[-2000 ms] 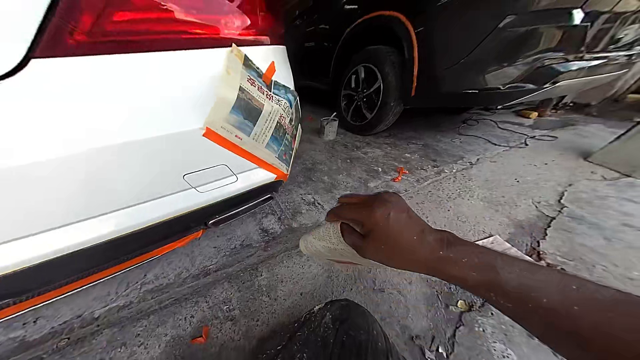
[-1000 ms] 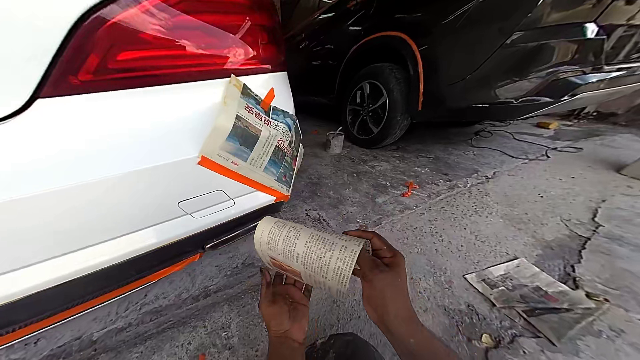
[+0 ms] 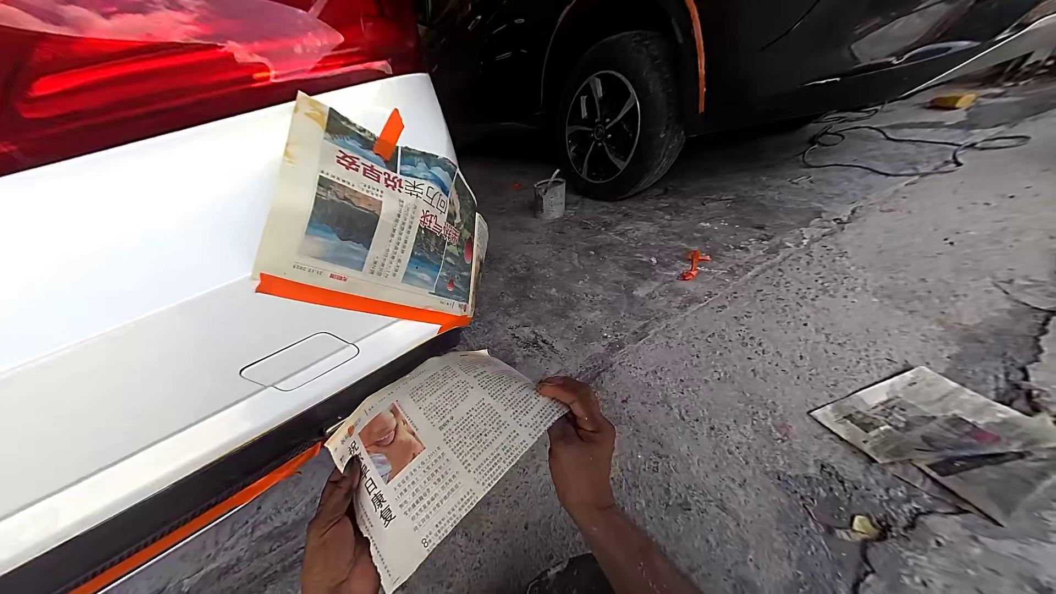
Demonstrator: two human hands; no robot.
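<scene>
A printed newspaper sheet (image 3: 462,445) is spread between my two hands, just below the corner of a white car's rear bumper (image 3: 198,363). My left hand (image 3: 338,528) pinches its lower left edge, and my right hand (image 3: 582,445) grips its upper right edge. Above it, another newspaper piece (image 3: 346,223) covers the bumper corner, with orange masking tape (image 3: 363,307) along its lower edge and a short orange strip near its top. More orange tape (image 3: 206,521) runs along the black lower trim (image 3: 190,495) of the bumper.
A folded newspaper (image 3: 916,421) lies on the cracked concrete at right. Crumpled orange tape (image 3: 693,264) is on the ground further ahead. A small can (image 3: 549,198) stands by the wheel (image 3: 606,124) of a black car, and a dark cable (image 3: 891,157) lies beyond.
The newspaper in my hands was rolled or curved and is now opened flatter. Two seconds ago only my right hand showed, holding folded paper; my left hand has since come in.
</scene>
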